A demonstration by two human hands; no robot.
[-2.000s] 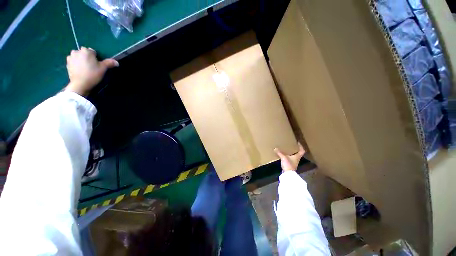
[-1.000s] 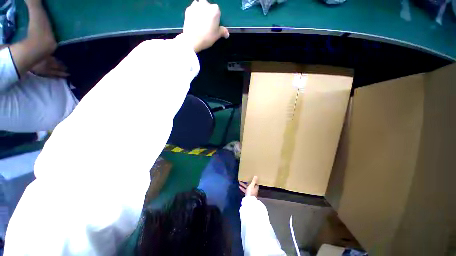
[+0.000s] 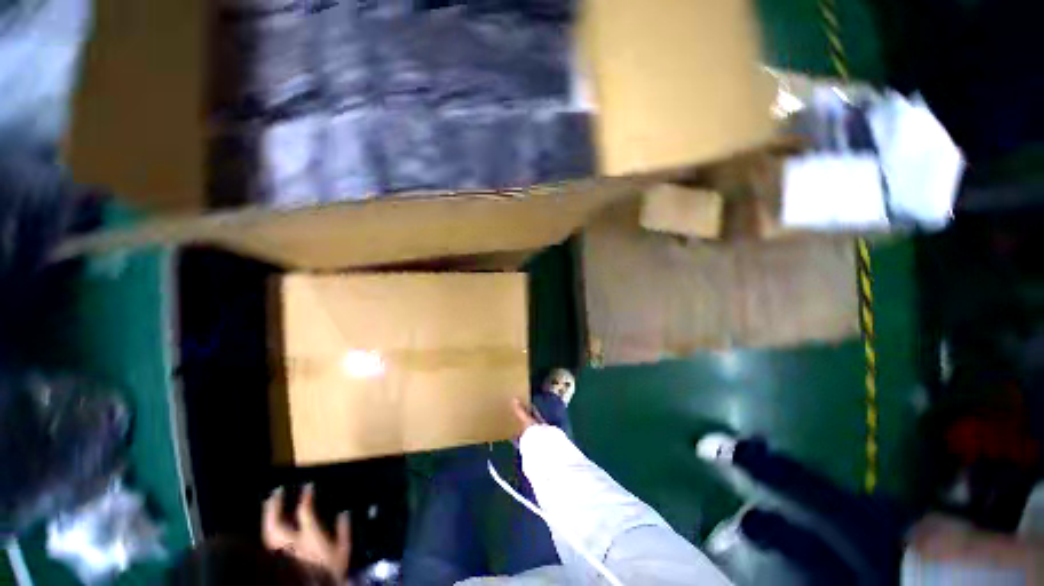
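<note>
A closed, taped cardboard carton (image 3: 406,372) lies in front of me beside the bench. My right hand (image 3: 527,417) is at its near right corner, with a finger over the edge and the rest partly hidden. My left hand (image 3: 305,533) is low in the view, below the carton's near edge, fingers spread and empty; its wrist and sleeve are hidden. A large open carton (image 3: 412,235) stands beyond, packed with dark units in film (image 3: 424,137). The picture is blurred.
The green bench (image 3: 126,332) runs along the left, with bagged parts (image 3: 103,532) on it. A brown carton (image 3: 721,298) with a small box and white pieces (image 3: 833,190) is at right. Another person's legs (image 3: 801,509) are at lower right.
The view has swung round, so the bench is now left and the open carton ahead. My left hand has left the bench edge. My right hand stays at the closed carton's corner.
</note>
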